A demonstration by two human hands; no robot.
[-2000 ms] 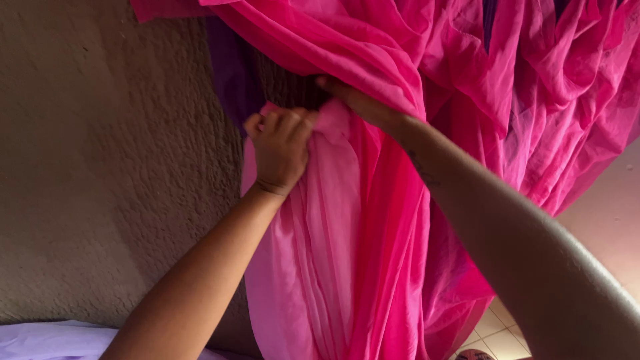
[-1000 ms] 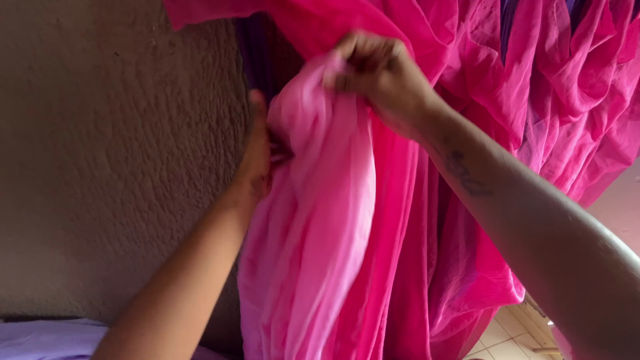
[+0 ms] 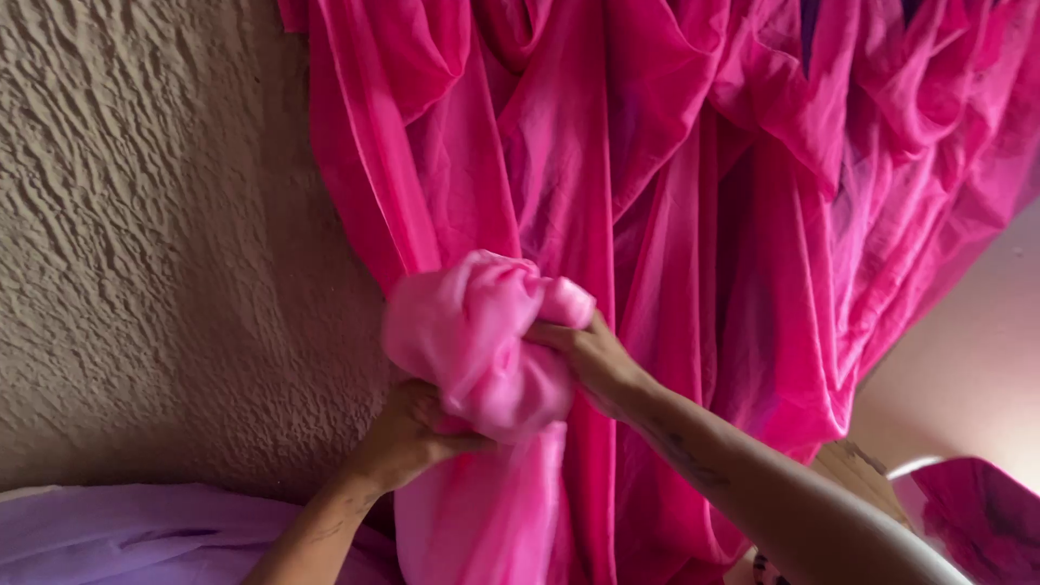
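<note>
A light pink sheer fabric [image 3: 487,349] is bunched into a loose ball between my hands, and its lower length hangs down beneath. My left hand [image 3: 414,435] grips the underside of the bunch, thumb pointing right. On the right side, my right hand [image 3: 589,349] holds a rolled fold of the same cloth. Behind them hangs hot pink draped fabric [image 3: 569,179] in long folds and swags. Parts of the fingers of both hands are hidden by the cloth.
A rough textured wall [image 3: 146,244] stands at the left. Lilac fabric [image 3: 146,536] lies at the lower left. At the lower right are a pale surface [image 3: 959,357] and a pink patterned item [image 3: 983,512] that I cannot identify.
The light pink cloth, hanging as a long gathered length before, is now bunched up. My hands have moved lower against the drape, and the view has shifted.
</note>
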